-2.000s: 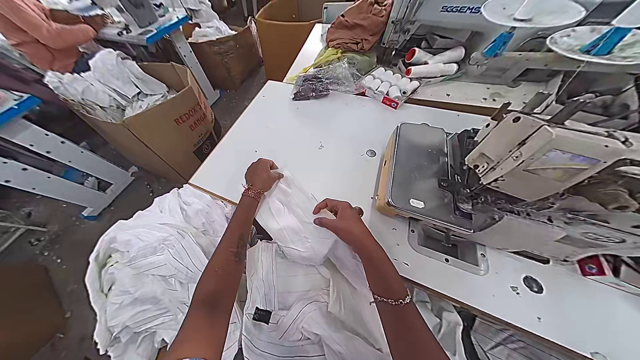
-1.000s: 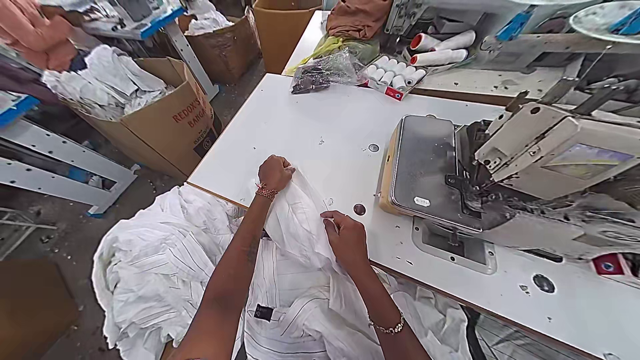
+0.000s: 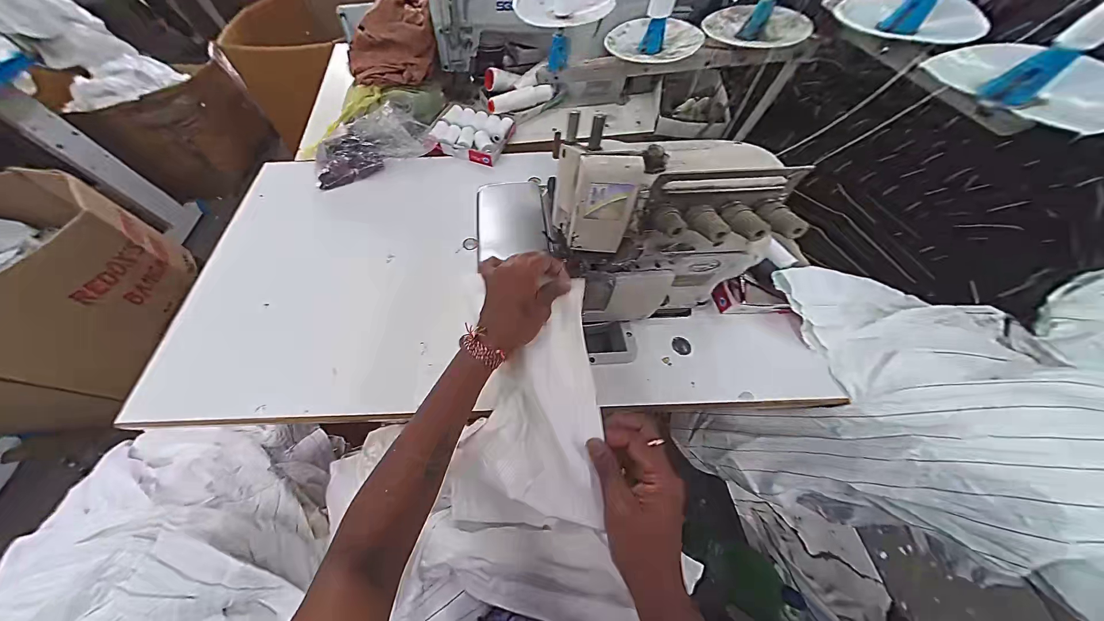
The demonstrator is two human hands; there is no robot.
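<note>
White fabric [image 3: 552,388] runs from my lap up over the front edge of the white sewing table [image 3: 319,328]. My left hand [image 3: 522,297], with a red thread bracelet at its wrist, holds the upper end of the fabric just in front of the needle area of an overlock sewing machine [image 3: 664,216]. Lower down, my right hand [image 3: 638,483], wearing a ring, pinches the right edge of the fabric below the table edge. The machine's metal plate [image 3: 511,220] lies behind my left hand. The fingertips of my left hand are partly hidden by the hand itself.
Piled white cloth [image 3: 172,526] lies at the lower left, and striped white fabric [image 3: 949,414] at the right. A box of thread spools [image 3: 473,134] and a plastic bag [image 3: 354,151] stand at the table's back. Cardboard boxes [image 3: 86,285] are at the left, thread stands [image 3: 655,39] above.
The view has swung to the right. My left hand has carried the fabric from the table's front left part to the machine. My right hand is now lower, below the table edge.
</note>
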